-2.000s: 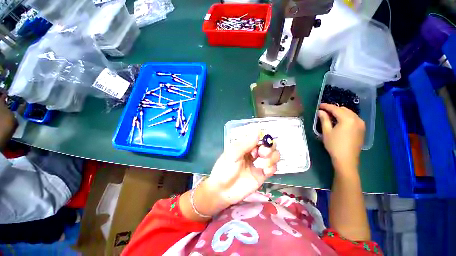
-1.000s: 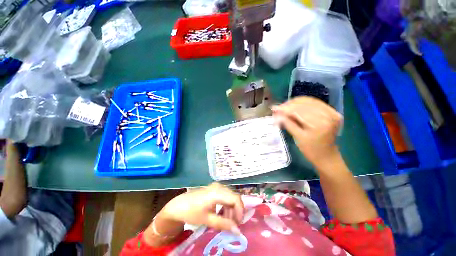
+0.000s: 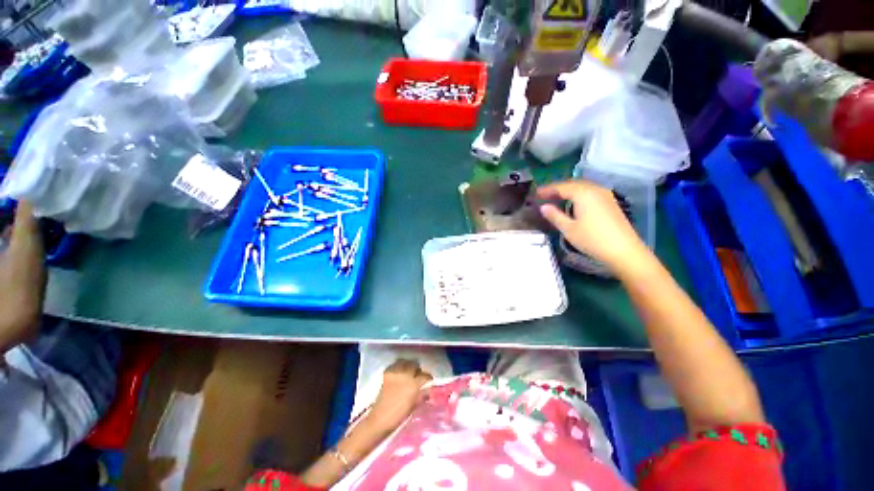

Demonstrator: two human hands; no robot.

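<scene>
My right hand point(image 3: 592, 222) is at the right side of the steel fixture block point(image 3: 503, 203), fingertips close together at its edge. I cannot tell whether they hold a small part. My left hand point(image 3: 402, 382) lies low on my lap, fingers curled, its grip unclear. The press ram point(image 3: 530, 123) is above the block, with a gap between. The clear box of pins point(image 3: 494, 280) lies just in front of the block. The clear box of black rings point(image 3: 640, 216) is partly hidden behind my right hand.
A blue tray point(image 3: 297, 230) with scattered pin assemblies is at left; a red bin point(image 3: 431, 93) is behind. The cloth-wrapped press lever point(image 3: 800, 81) juts in at upper right. Blue parts bins point(image 3: 743, 254) stand right, plastic bags point(image 3: 105, 144) left. Another person's arm point(image 3: 21, 278) is at far left.
My right hand has left the ring box and come to the fixture block. My left hand, first raised with a dark-ended part, has dropped to my lap. The view has shifted.
</scene>
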